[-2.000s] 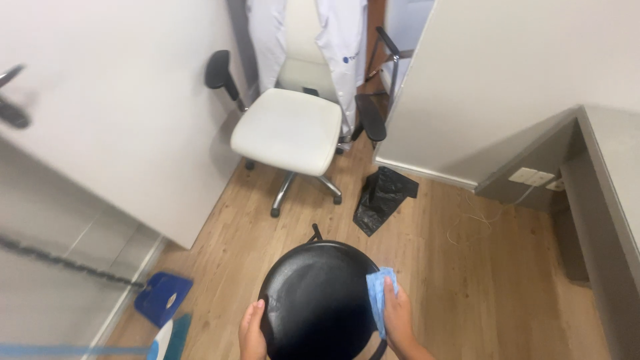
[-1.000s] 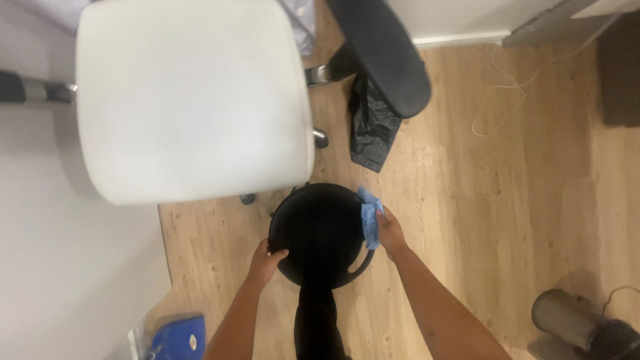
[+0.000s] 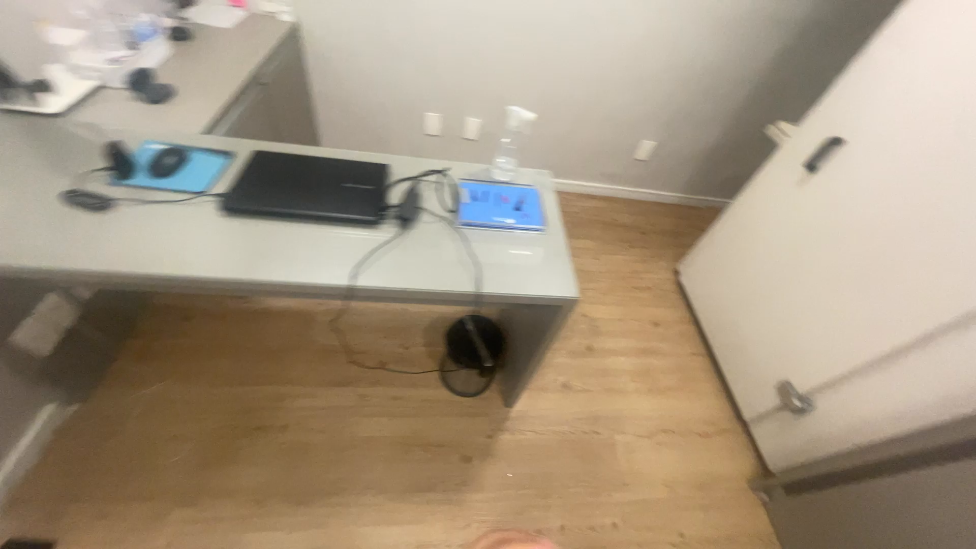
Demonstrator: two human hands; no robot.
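At the bottom edge of the head view a small blurred patch of skin (image 3: pixel 515 540) shows; whether it is part of a hand, and of which one, I cannot tell. Neither hand can be made out, nor anything held. Ahead stands a glass-topped desk (image 3: pixel 305 259). On it lie a closed black laptop (image 3: pixel 309 187), a black mouse (image 3: pixel 168 162) on a blue mat (image 3: pixel 200 174), and a blue printed booklet or box (image 3: pixel 501 206). A clear spray bottle (image 3: pixel 506 145) with a white head stands behind the booklet.
Below the desk's right end a black round object (image 3: pixel 474 343) stands on the wood floor, with a cable (image 3: pixel 396 371) running to it. A white door (image 3: pixel 854 252) with a dark handle is at right. A side counter (image 3: pixel 244 57) at back left bears clutter.
The view has swung far, from the white chair and floor to the desk. The black round object held in both hands and the blue cloth at my right hand are out of sight.
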